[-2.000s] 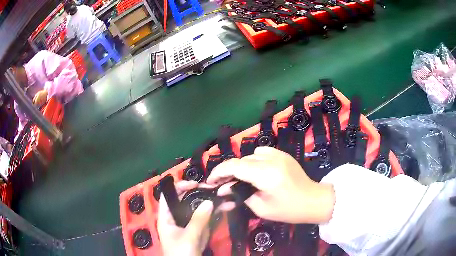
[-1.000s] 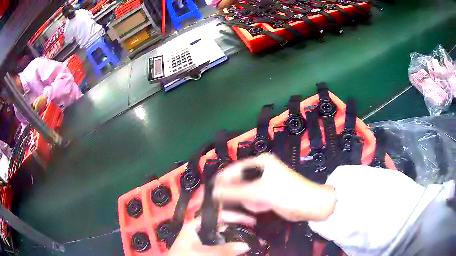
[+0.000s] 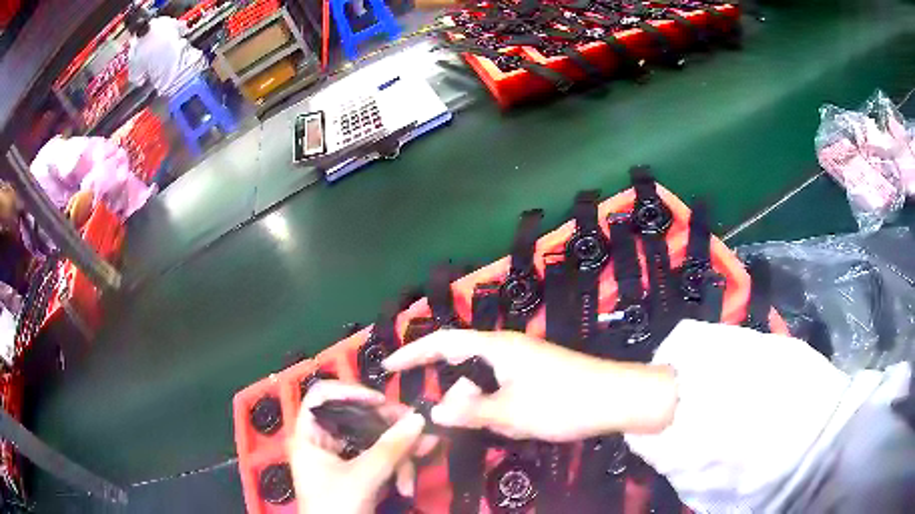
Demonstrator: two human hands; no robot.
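The orange-red watch tray [image 3: 250, 453] lies under my hands. Strapped watches [image 3: 587, 250] lie across its middle and right. Bare watch heads [image 3: 266, 414] sit in pockets at its left end. My left hand [image 3: 346, 457] holds a watch head [image 3: 353, 424] at the tray's left part. My right hand [image 3: 512, 387] has a black strap [image 3: 480, 375] between its fingers, its fingertips close to the watch head in my left hand. The join between strap and case is too small and blurred to tell.
A calculator [image 3: 346, 125] lies on papers across the green bench [image 3: 331, 251]. Another filled red tray [image 3: 507, 88] stands at the back. Clear plastic [image 3: 853, 286] and a bag of pink items [image 3: 865, 161] are at right. A person in pink [image 3: 88, 173] sits at far left.
The watch head in my left hand is raised and further left than a second ago. My right hand has moved a little, its fingers now close to my left hand. The view has shifted slightly.
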